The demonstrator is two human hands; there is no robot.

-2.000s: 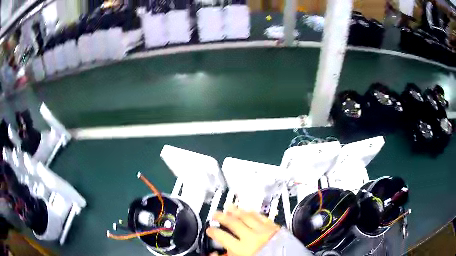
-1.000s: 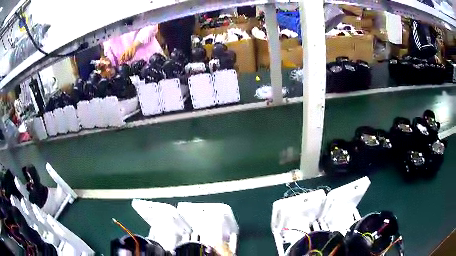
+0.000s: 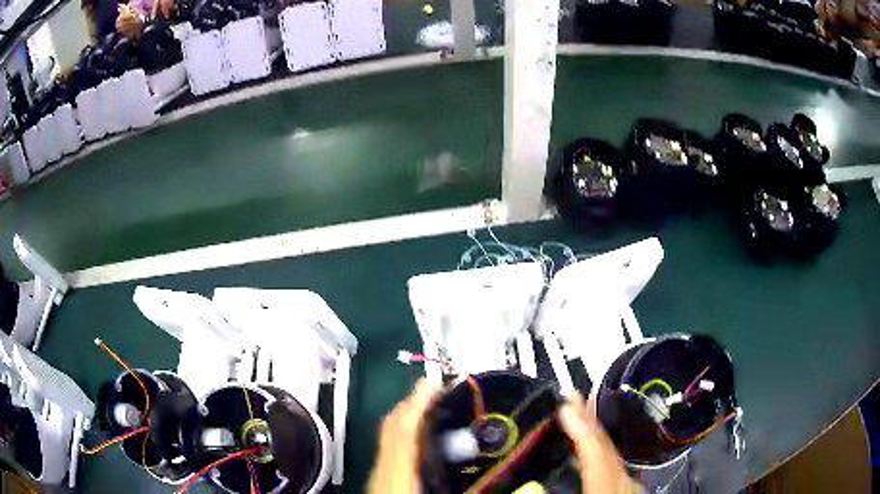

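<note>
My left hand (image 3: 401, 446) and my right hand (image 3: 596, 450) hold a camera base housing (image 3: 502, 429) between them, one at each side of its black bowl. Both hands are cut off by the bottom edge and slightly blurred. The bowl shows a yellow ring, a silver-white motor and orange and red wires. A small white connector plug (image 3: 405, 357) sticks out at its upper left. Its white mounting bracket (image 3: 480, 314) stands behind it. Another housing (image 3: 666, 396) with loose wires is at the right. Two more housings (image 3: 256, 434) stand at the left with their brackets.
Black camera head modules (image 3: 591, 178) are grouped at the right. A white post (image 3: 530, 116) and rail (image 3: 280, 247) stand beyond the brackets. Thin pale wires (image 3: 511, 253) lie behind them. More white units (image 3: 43, 405) are at the far left. A person's hands show at the top left.
The view has tilted back down and shifted right. Both hands now hold the third housing from the left. The second housing has moved left, beside the first, away from the held one.
</note>
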